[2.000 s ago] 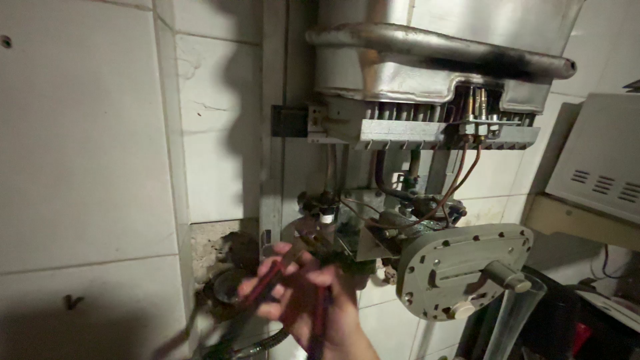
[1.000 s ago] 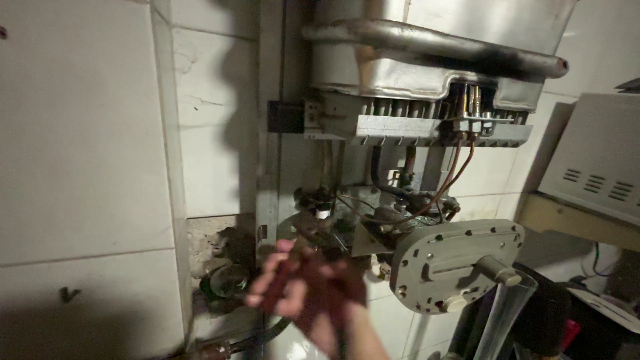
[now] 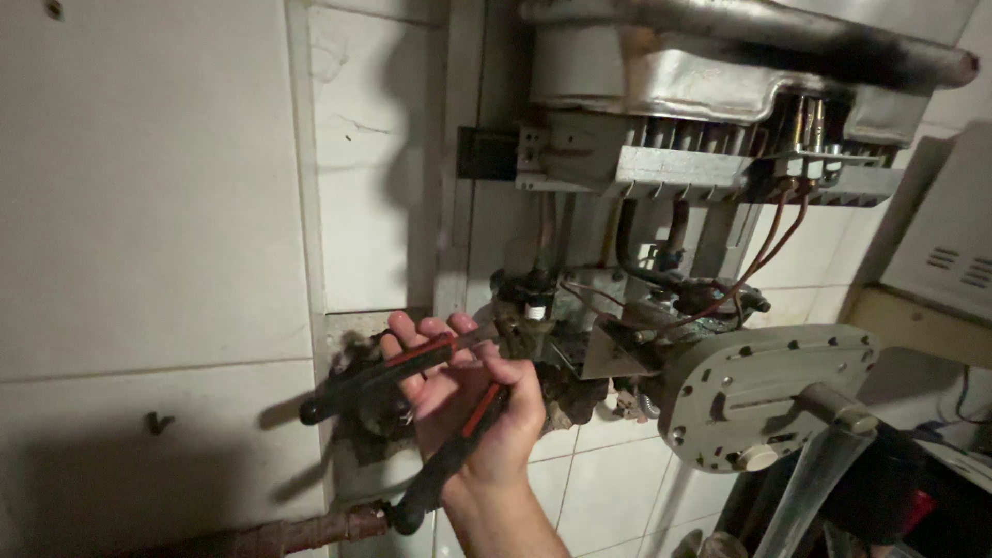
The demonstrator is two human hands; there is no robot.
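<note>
My right hand (image 3: 484, 415), palm toward the camera, holds pliers (image 3: 418, 358) with black and red handles. The handles are spread, one across my fingers and the other under my thumb. The metal jaws point up and right at the dark pipe fittings (image 3: 523, 329) below the water heater; whether they grip a fitting cannot be told. A white band shows on the fitting just above. Thin copper tubes (image 3: 763, 267) run from the burner (image 3: 682, 170) down to the valve body (image 3: 697, 310). My left hand is not in view.
An oval grey plate (image 3: 763, 395) with a round stub stands out right of my hand. A broken wall recess (image 3: 364, 418) lies behind the handles, with a reddish pipe (image 3: 310, 535) below. A white vented appliance (image 3: 949, 232) is at the far right.
The pliers' handles are spread wider than a second ago, when the hand was blurred. The wrist and palm have shifted slightly against the wall.
</note>
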